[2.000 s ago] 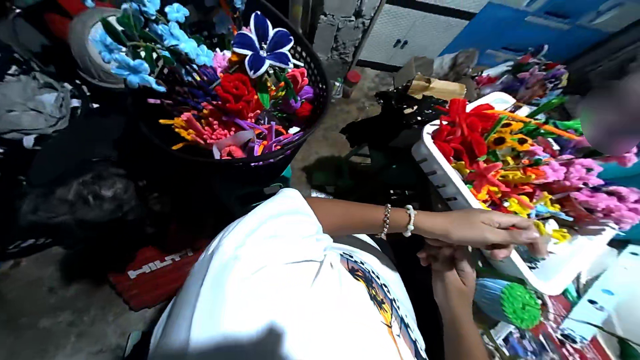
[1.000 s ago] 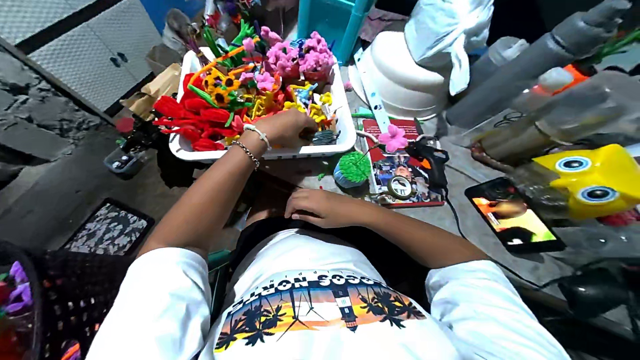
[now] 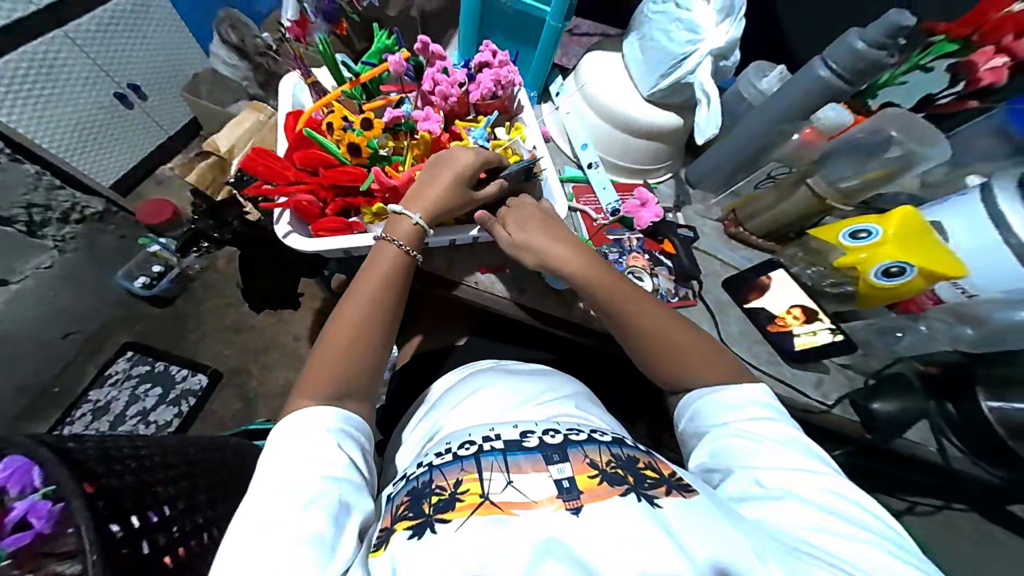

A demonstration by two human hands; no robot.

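My left hand (image 3: 454, 184), with two bracelets at its wrist, reaches over the front right part of a white plastic tray (image 3: 560, 210). Beside its fingertips is a small dark bundle (image 3: 522, 170), too unclear to name; whether the hand holds it cannot be told. My right hand (image 3: 530, 230) lies at the tray's front rim, close to the left, fingers curled, its grasp hidden. Within the tray are red pipe-cleaner flowers (image 3: 308, 180), small sunflowers (image 3: 354, 134) and pink pipe-cleaner flowers (image 3: 444, 80).
Right of the tray are a pink flower (image 3: 642, 208), a black glue gun (image 3: 678, 248) with its cable, a phone (image 3: 788, 312) and a yellow owl-like figure (image 3: 892, 256). A white plastic bag (image 3: 688, 48) sits behind. A dark basket (image 3: 160, 496) stands at lower left.
The view has swung far to the right since the oldest frame. Since one second ago, my right hand has moved from near my lap up to the tray's front rim, beside my left hand.
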